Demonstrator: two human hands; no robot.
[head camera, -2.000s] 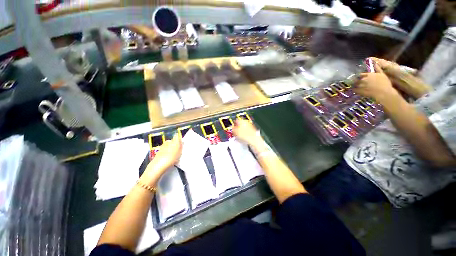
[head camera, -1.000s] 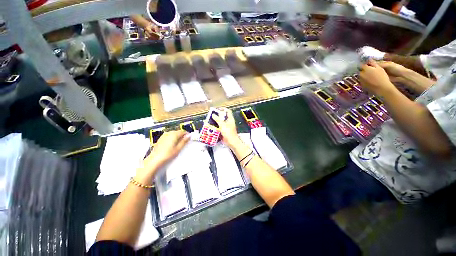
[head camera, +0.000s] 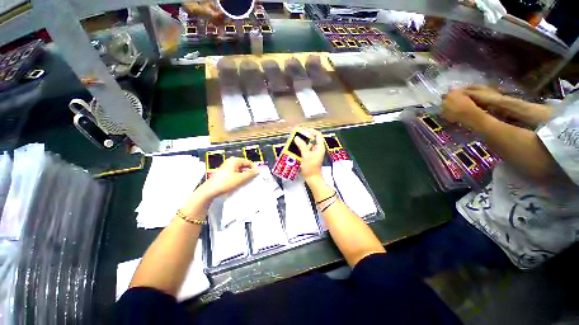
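My right hand holds a keypad phone, tilted, above the back row of the clear blister tray. The phone has a black screen in a yellow frame and a red keypad. My left hand is at the upper end of a white sleeve, its fingers closed on it. The sleeve lies slanted over the tray's left part. Several bare phones show along the tray's back edge, and white sleeves lie in its front pockets. The pile of empty sleeves is left of the tray.
A stack of filled trays stands at far left. A small fan is behind the metal post. A cardboard sheet lies beyond my tray. At right, a neighbouring worker's hands are above a stack of phone trays.
Over two seconds, my right hand has lifted a phone from the tray and brought it towards my left hand. In the last second both hands stay close together, while the view has shifted slightly.
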